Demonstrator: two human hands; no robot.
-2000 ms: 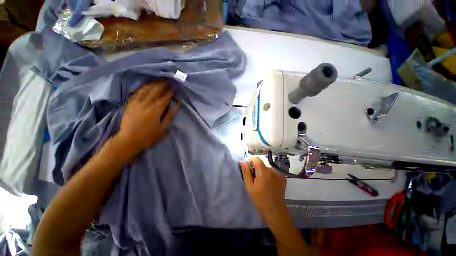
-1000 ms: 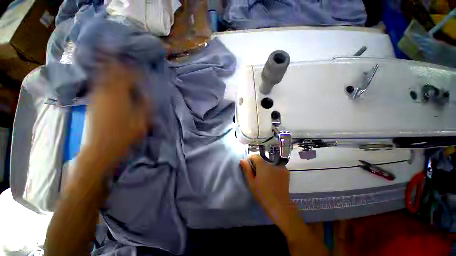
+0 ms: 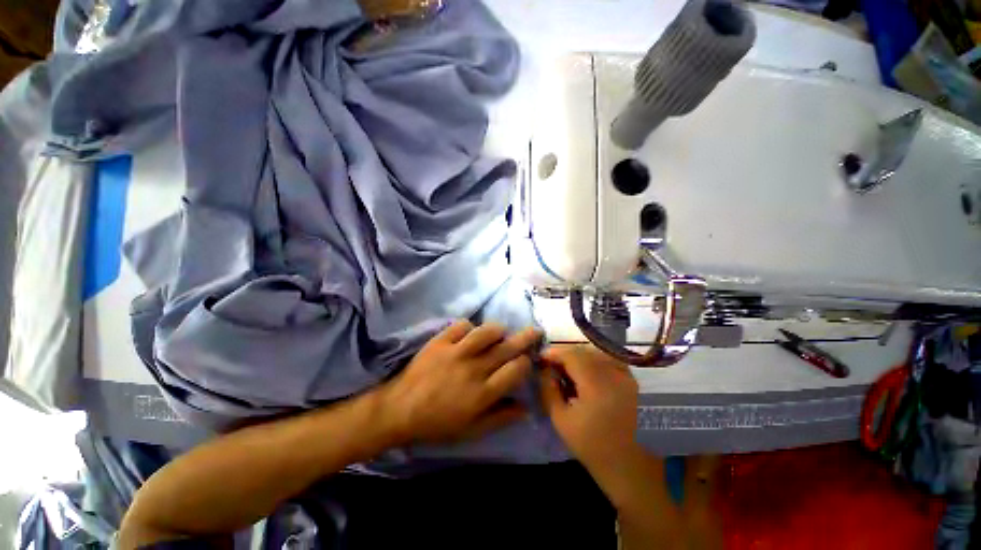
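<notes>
The blue-grey garment [image 3: 323, 215] lies in crumpled folds left of the white sewing machine head [image 3: 742, 204]. My left hand [image 3: 468, 381] rests on the cloth below the lit needle area, its fingertips pinching the cloth edge. My right hand [image 3: 589, 397] is just to its right, its fingers closed on the same narrow edge, close to the left fingertips. A small dark thing shows between the right fingers; I cannot tell what it is. The needle and presser foot are hidden by glare and the machine head.
Dark and red thread snips [image 3: 812, 352] lie on the machine bed at the right. Red-handled scissors [image 3: 884, 408] are at the right edge. A grey ruler-marked table edge [image 3: 742, 411] runs in front. A red cloth [image 3: 818, 500] is at lower right.
My left hand has come from the far left of the cloth to beside my right hand. The garment now lies spread in folds left of the needle. The view has moved closer to the machine.
</notes>
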